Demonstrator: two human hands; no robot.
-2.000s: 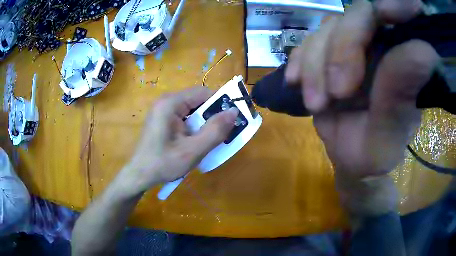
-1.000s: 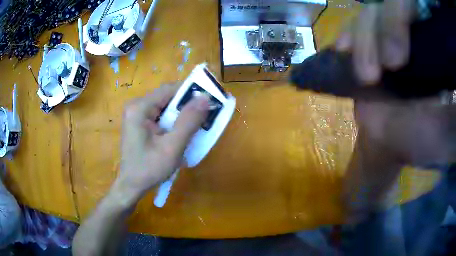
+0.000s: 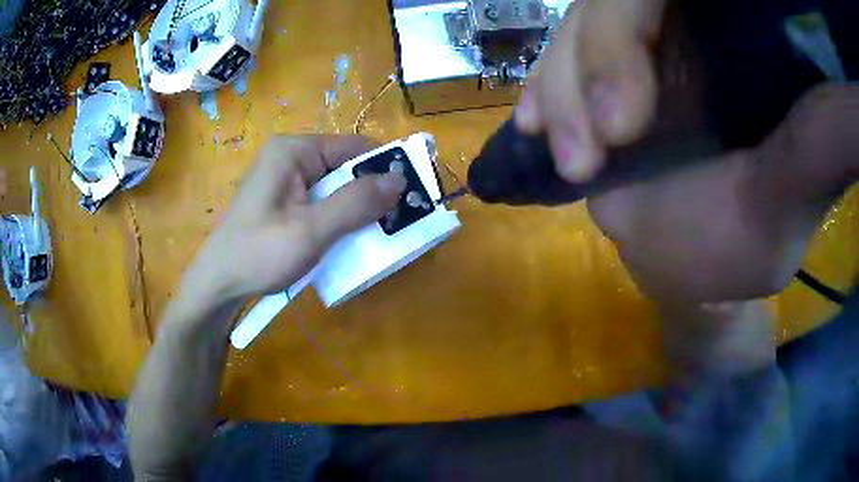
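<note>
My left hand (image 3: 297, 212) holds a white camera housing (image 3: 363, 264), its thumb pressed on the black LED board (image 3: 412, 209) on the housing's flat face. A white antenna (image 3: 261, 318) points down-left from the housing. My right hand (image 3: 650, 151) grips the black electric screwdriver (image 3: 518, 169), nose pointing left. The thin screwdriver bit (image 3: 457, 195) reaches the board's right edge; I cannot tell if it touches a screw. The fingers hide part of the board and of the tool body.
The screw feeder (image 3: 509, 33) stands at the top centre, partly behind my right hand. Three housings (image 3: 118, 141) with antennas stand at the left. A dark pile of LED boards and leads (image 3: 56, 56) lies top left. A black cord (image 3: 821, 285) shows at right.
The screwdriver has moved left from beside the feeder, and its bit is now at the board. The held housing has turned, its antenna pointing more to the left. The view has shifted slightly.
</note>
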